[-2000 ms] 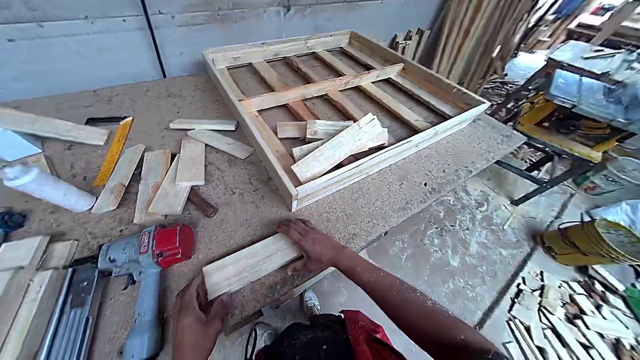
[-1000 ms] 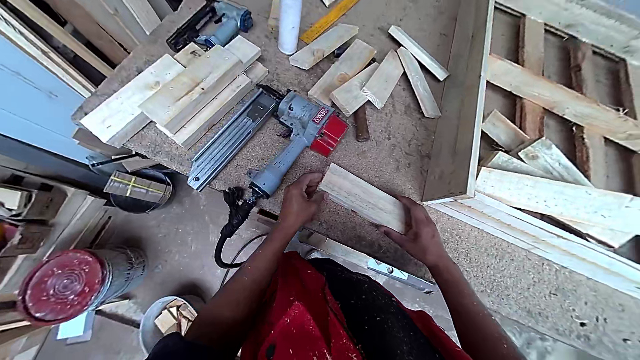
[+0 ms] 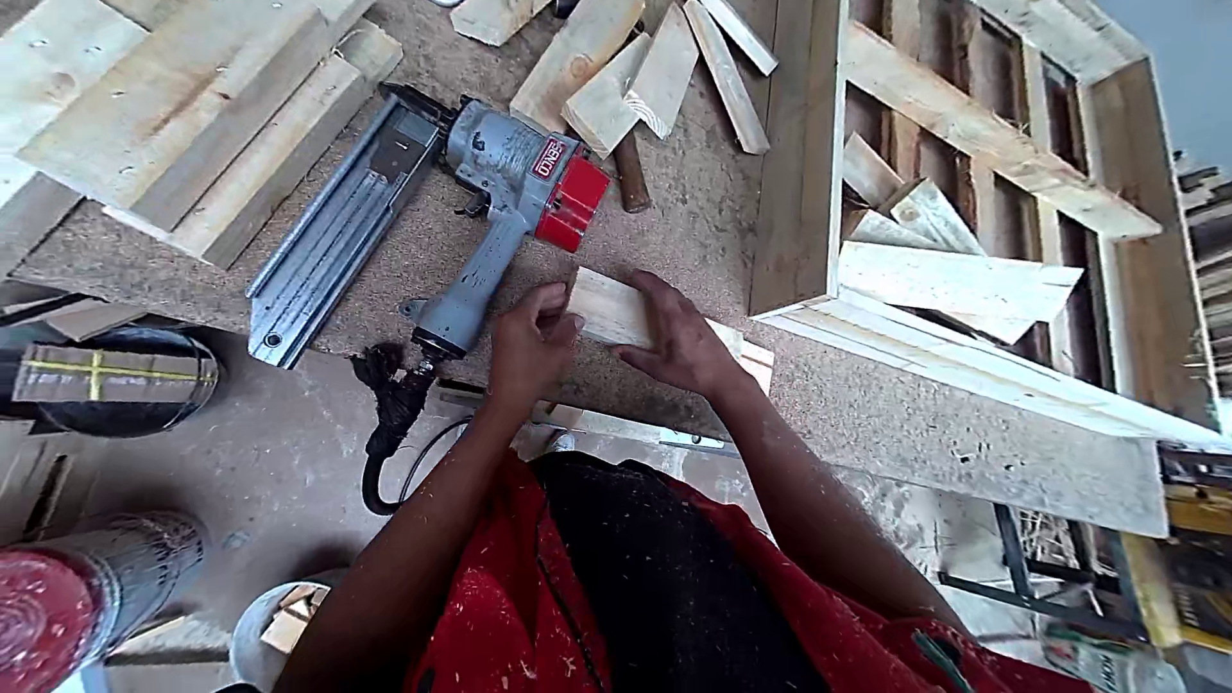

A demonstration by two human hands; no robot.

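A short pale wooden board lies at the near edge of the particle-board workbench. My right hand rests across its middle, thumb on the near side and fingers on the far side. At the board's left end is my left hand, its fingertips curled against or very near the end; whether it grips is unclear. A grey and red Senco pneumatic nailer lies just beyond my left hand, its magazine pointing left and its hose hanging over the edge.
Right of my hands stands a slatted wooden frame holding loose offcuts. Stacked boards lie at the left, and cut pieces with a hammer handle at the back. Below are a red-lidded bucket and a bucket of offcuts.
The view has swung widely since two seconds ago. My right hand has shifted from the board's right end, where it was one second ago, onto its middle.
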